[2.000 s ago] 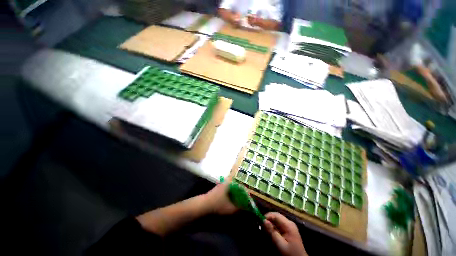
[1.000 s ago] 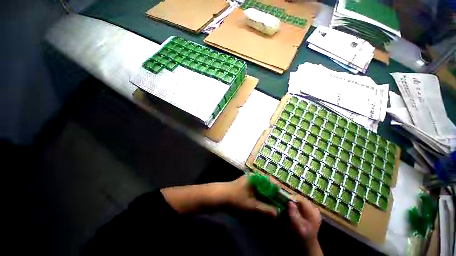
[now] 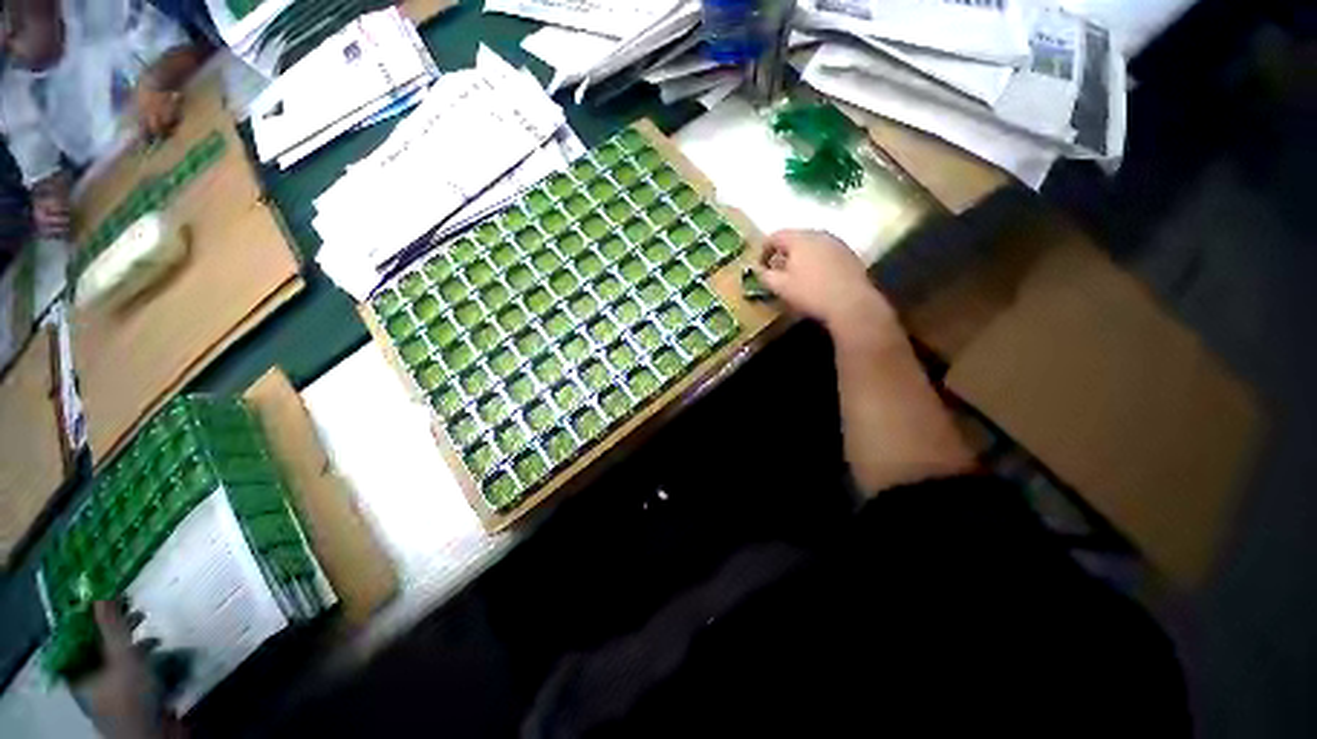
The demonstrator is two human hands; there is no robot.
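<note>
A large grid of pale-green squares (image 3: 566, 313) lies on brown cardboard in front of me. My right hand (image 3: 812, 277) is at the grid's right corner, its fingertips pinching a small dark-edged square board (image 3: 755, 285) over bare cardboard beside the end of the near rows. My left hand (image 3: 127, 679) is at the lower left, blurred and cut off by the bottom edge. It holds a green bundle (image 3: 75, 643) by the layered stack (image 3: 249, 477), whose green squares are partly covered by white paper (image 3: 210, 599).
A green clump (image 3: 820, 149) lies on the white bench strip at upper right. Loose papers (image 3: 433, 159) lie behind the grid. Newspapers (image 3: 939, 94) lie at the top right near a blue holder (image 3: 744, 26). Opposite are a white block (image 3: 133, 263) on cardboard and a person's hands. Cardboard (image 3: 1112, 404) is below the bench.
The view has turned, moving the grid left. My hands, close together before, are now far apart: the left by the stack with the bundle, the right at the grid's corner with a single board.
</note>
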